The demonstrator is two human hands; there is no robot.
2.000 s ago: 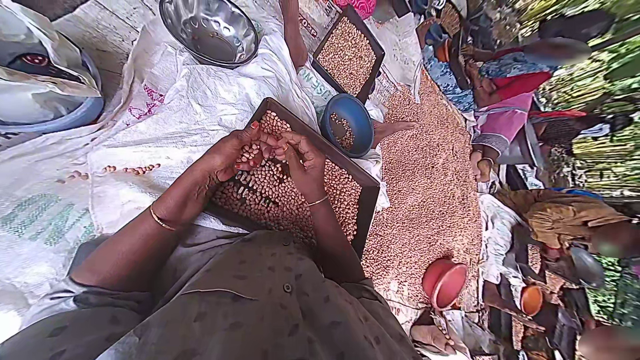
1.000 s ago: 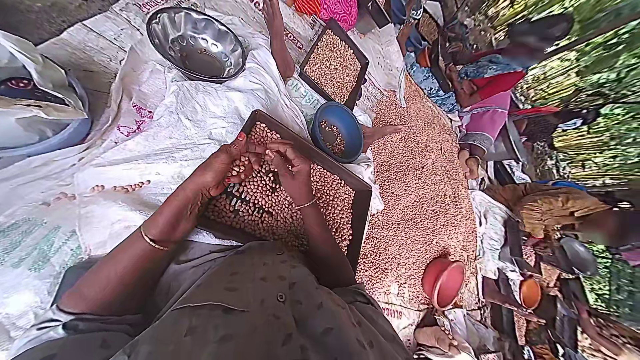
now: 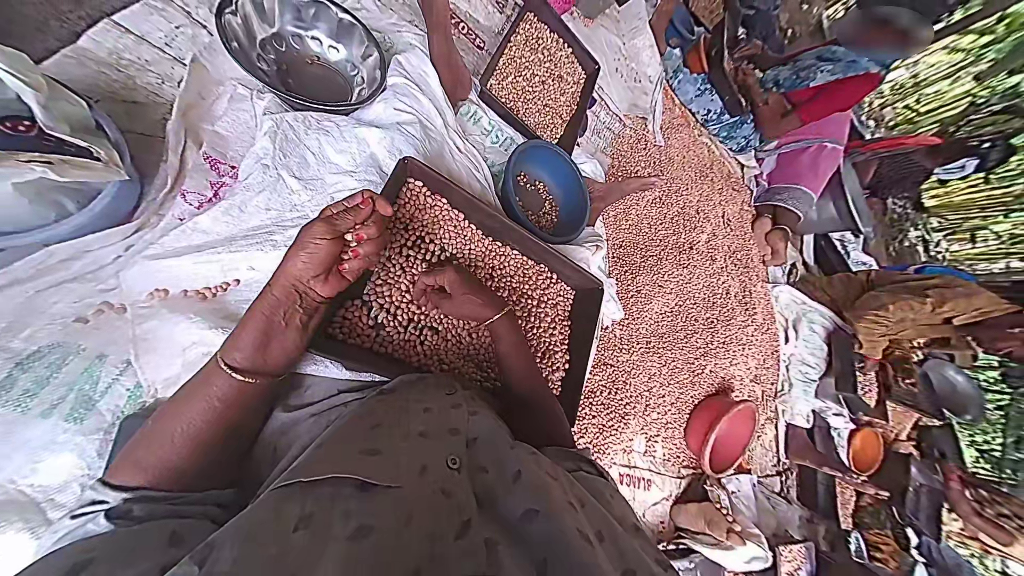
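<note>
A dark rectangular tray (image 3: 588, 320) in front of my torso holds a layer of small pinkish-brown nuts or beans (image 3: 520, 296). Over the tray's left edge is my left hand (image 3: 348, 240), palm partly up and fingers curled, with small pale pieces showing between them. My right hand (image 3: 452, 292) is low over the middle of the tray, its fingers bent down at the nuts; whether it pinches any is hidden. Against the tray's far side rests a blue bowl (image 3: 560, 180) with some nuts in it. Both wrists wear a thin bangle.
A shiny metal bowl (image 3: 304, 52) stands on white sacking (image 3: 320, 144) at upper left. Beyond are a second filled tray (image 3: 588, 60) and a foot. To the right spreads a large heap of nuts (image 3: 680, 280) with a red bowl (image 3: 724, 432). Several people sit farther right.
My hands, together over the tray in both earlier frames, have parted. The right hand has moved down to the nuts in the tray, while the left stays near the left edge.
</note>
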